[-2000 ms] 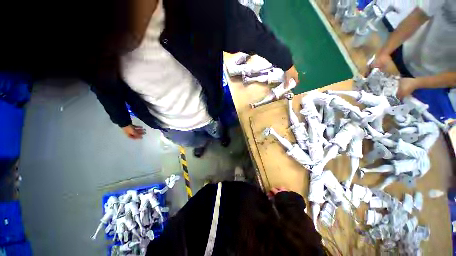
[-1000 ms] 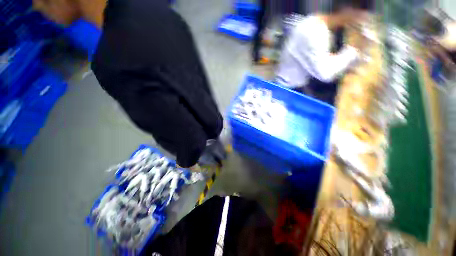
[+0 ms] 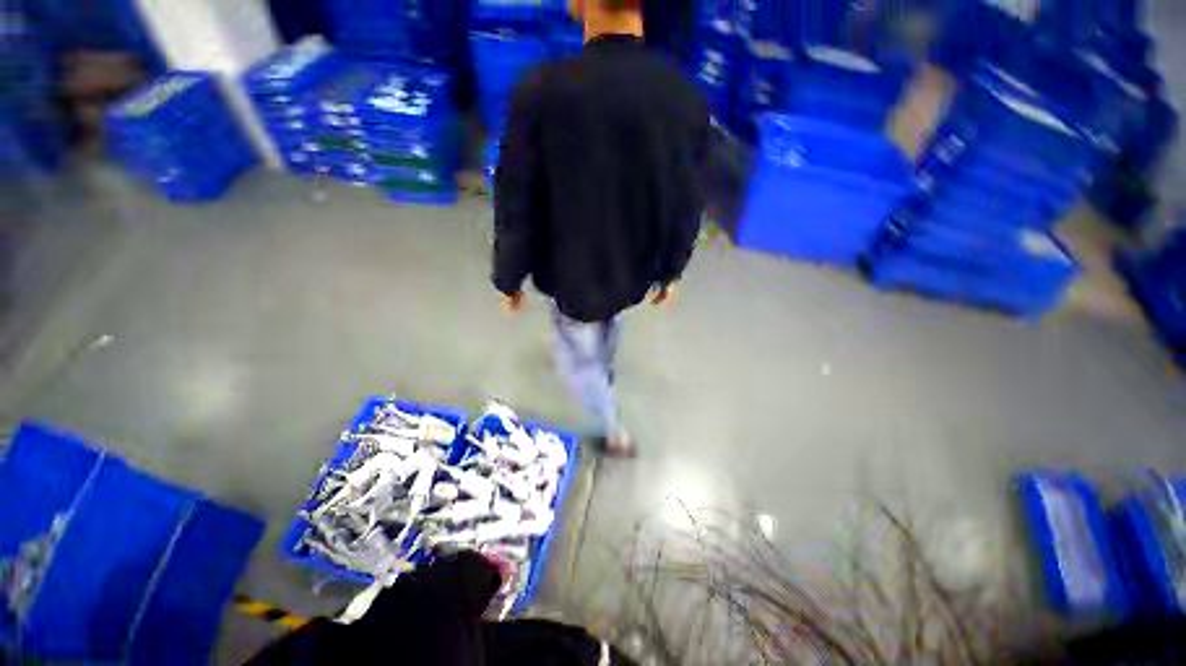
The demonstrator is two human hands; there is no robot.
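Note:
Pale white-grey moulded housings [image 3: 488, 501] lie heaped in two blue crates [image 3: 567, 475] side by side on the floor, in front of me and to the left. My left hand [image 3: 503, 575] shows only as a small blurred patch at the end of my dark sleeve, over the near edge of the heap. Its fingers cannot be made out, nor whether it touches a housing. My right hand is not in view.
A person in a dark jacket [image 3: 605, 182] stands just beyond the crates, back to me. Blue crate stacks [image 3: 819, 195] line the far side. More blue crates stand at lower left [image 3: 117, 546] and lower right [image 3: 1073, 546]. Yellow-black tape [image 3: 271, 612] marks the floor.
The view has swung left, away from the bench and green belt, to the floor and crate stacks. The person in the dark jacket is now farther away. My right hand, earlier at the bench edge, is out of view.

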